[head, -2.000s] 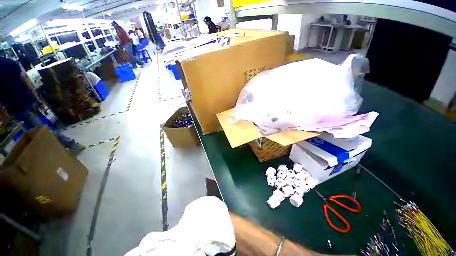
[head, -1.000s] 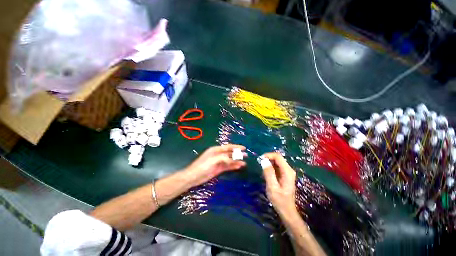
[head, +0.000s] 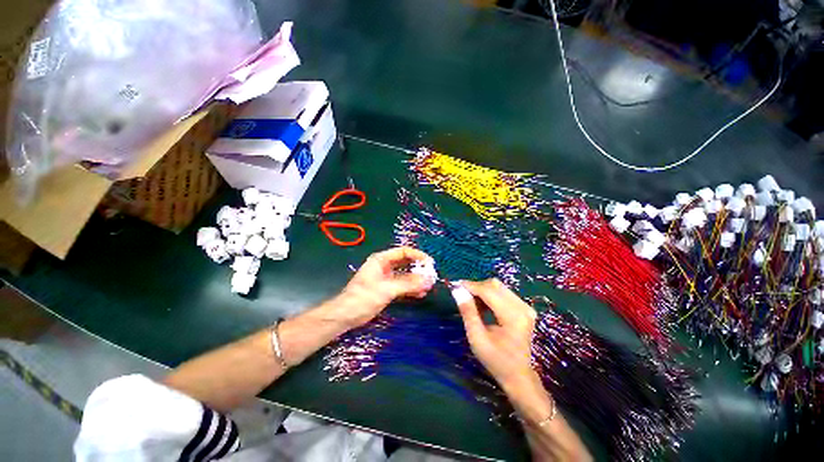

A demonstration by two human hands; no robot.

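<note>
My left hand (head: 384,280) pinches a white connector housing (head: 425,269) above the middle of the bench. My right hand (head: 501,329) is just right of it, thumb and finger pinched at a thin wire (head: 445,283); its colour is unclear and its tip is hidden near the housing. A white patch shows at the right fingertips. Around the hands lie green wires (head: 456,248), blue wires (head: 429,356), black wires (head: 601,383), yellow wires (head: 479,188) and red wires (head: 610,271). Loose white housings (head: 248,233) lie in a pile at left.
Orange-handled scissors (head: 343,217) lie beside the pile. Behind are a white and blue carton (head: 271,140), an open cardboard box (head: 181,171) and a plastic bag (head: 135,77). Finished harnesses (head: 741,262) are heaped at far right. A white cable (head: 596,147) crosses the far side.
The view has swung from the aisle and boxes down to the bench, bringing both hands into view. In the last second my right hand has moved slightly left and down, closer to my left.
</note>
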